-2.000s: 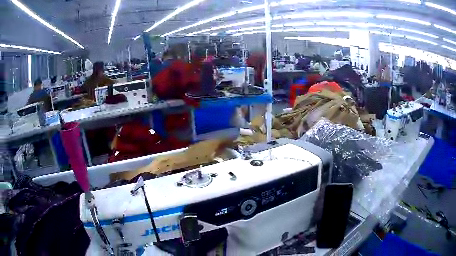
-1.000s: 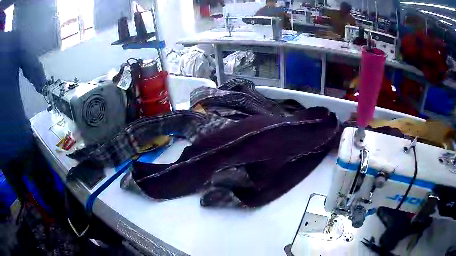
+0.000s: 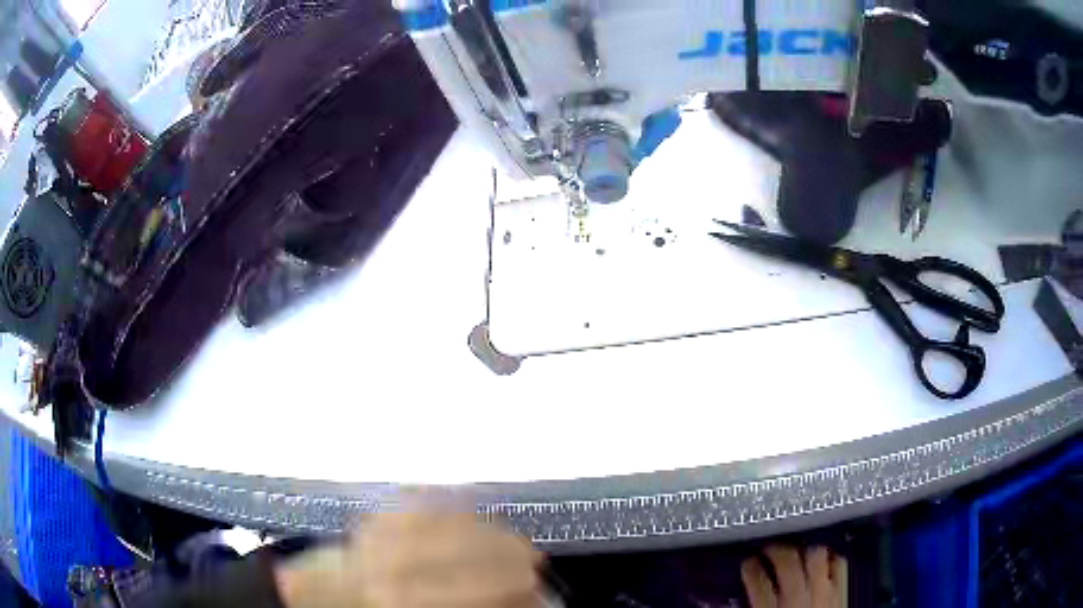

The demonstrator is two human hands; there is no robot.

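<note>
Dark purple lined garment panels with light seam lines lie on the left of the white table. The white sewing machine's needle and presser foot area is over the bed plate. Black scissors lie right of the needle. My left hand is strongly blurred at the table's front edge, its dark sleeve coming from the lower left; its grip cannot be told. Skin with several finger-like tips shows below the table edge at the lower right, cut off by the frame; I cannot tell whether it is my right hand.
A dark cloth drapes against the machine base near small pointed snips. A measuring scale runs along the curved front edge. A red container and a grey vented machine end are at far left.
The view has swung down to the needle area and table front. The scissors and the blurred left hand now show. The panels appear at the left, still on the table.
</note>
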